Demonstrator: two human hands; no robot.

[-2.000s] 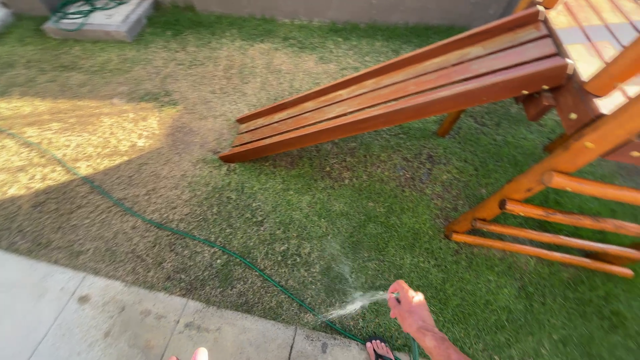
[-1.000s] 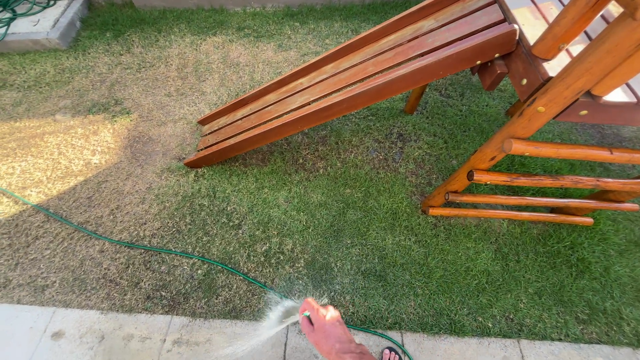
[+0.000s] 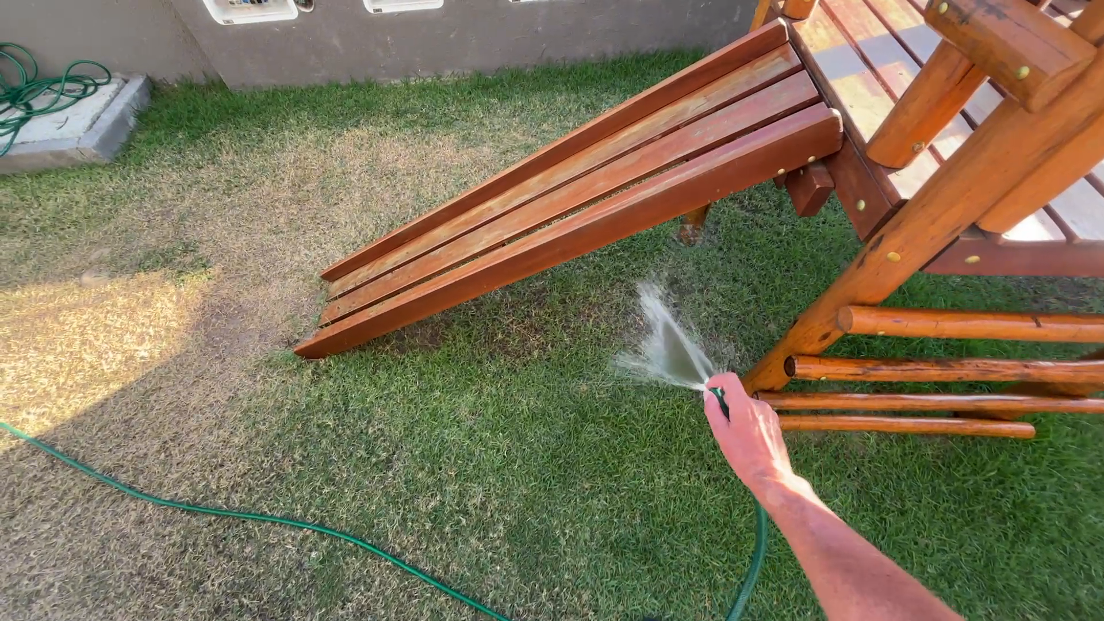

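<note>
My right hand [image 3: 743, 424] grips the end of a green garden hose [image 3: 757, 565], and its fingers cover most of the hose end [image 3: 718, 402]. A fan of water [image 3: 673, 345] sprays from it, up and to the left over the grass, between the wooden slide [image 3: 561, 211] and the log rungs of the play frame. The hose hangs from beneath my hand to the bottom edge of the view. Another stretch of green hose [image 3: 328, 529] lies across the lawn at lower left. My left hand is out of view.
Right of my hand stands the wooden play frame, with a slanted post [image 3: 923, 228], log rungs [image 3: 975, 324] and a plank deck [image 3: 871, 52]. A coiled green hose [image 3: 60, 89] lies on a concrete slab [image 3: 95, 138] at upper left. A grey wall [image 3: 483, 43] runs along the back.
My right hand, low over the paving edge one second ago, is now farther out over the grass beside the rungs. The spray has swung from leftward to up and left. The view has shifted.
</note>
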